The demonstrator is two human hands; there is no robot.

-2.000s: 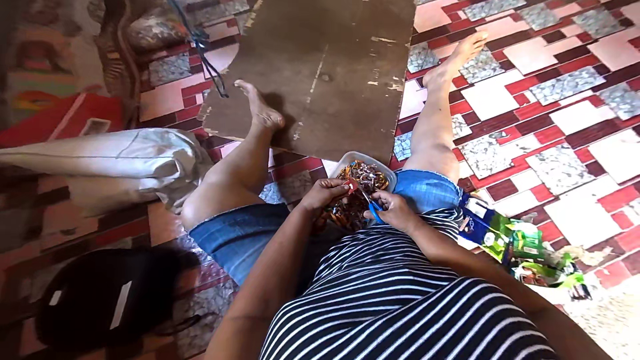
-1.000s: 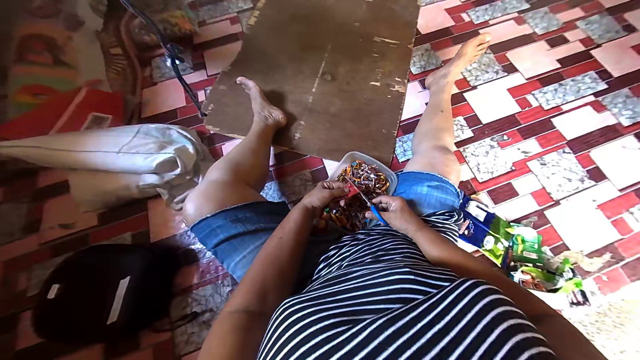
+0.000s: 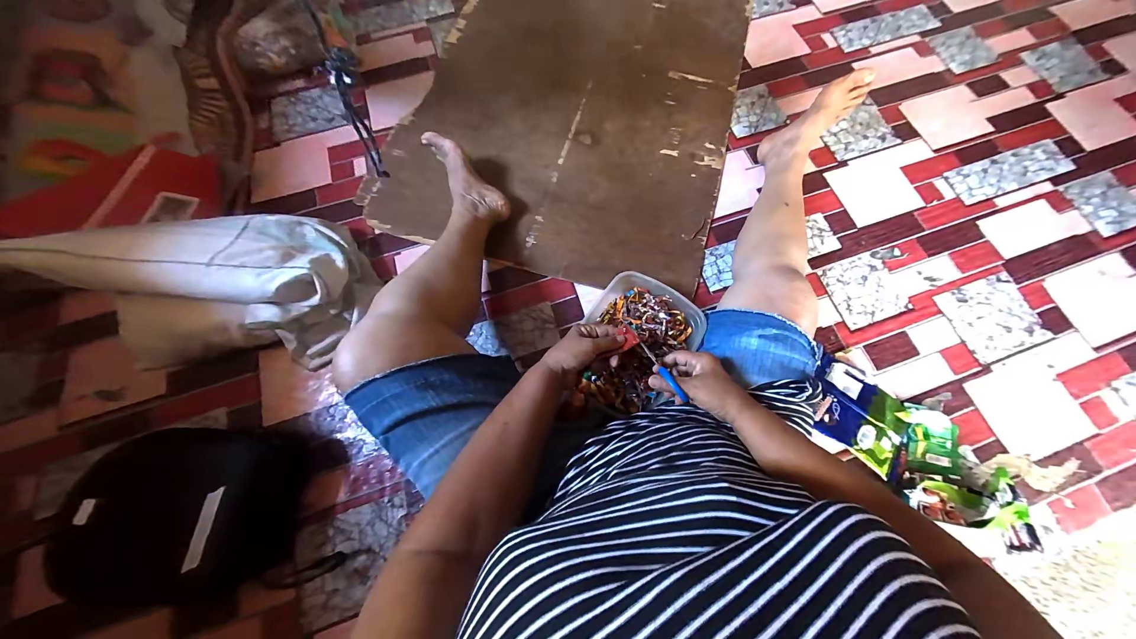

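Note:
Between my thighs sits a pale plastic container (image 3: pixel 689 308) heaped with thin, multicoloured cut strips (image 3: pixel 652 318). My left hand (image 3: pixel 583 346) pinches a small red piece of wrapper (image 3: pixel 628 338) over the container. Just right of it, my right hand (image 3: pixel 698 380) is closed around the blue handle of a pair of scissors (image 3: pixel 672 383), whose metal blades point up and left toward the red piece. Whether the blades touch it is too small to tell. More strips show below the hands, nearer my striped shirt.
A worn brown board (image 3: pixel 603 133) lies on the patterned floor beyond the container, under one foot. Green and blue plastic packets (image 3: pixel 932 439) lie at the right. A whitish cloth bundle (image 3: pixel 293 266) and a black bag (image 3: pixel 169 515) are on the left.
The red piece between my hands stands out more than a second ago. My hands remain over the container, with the scissors still in my right hand.

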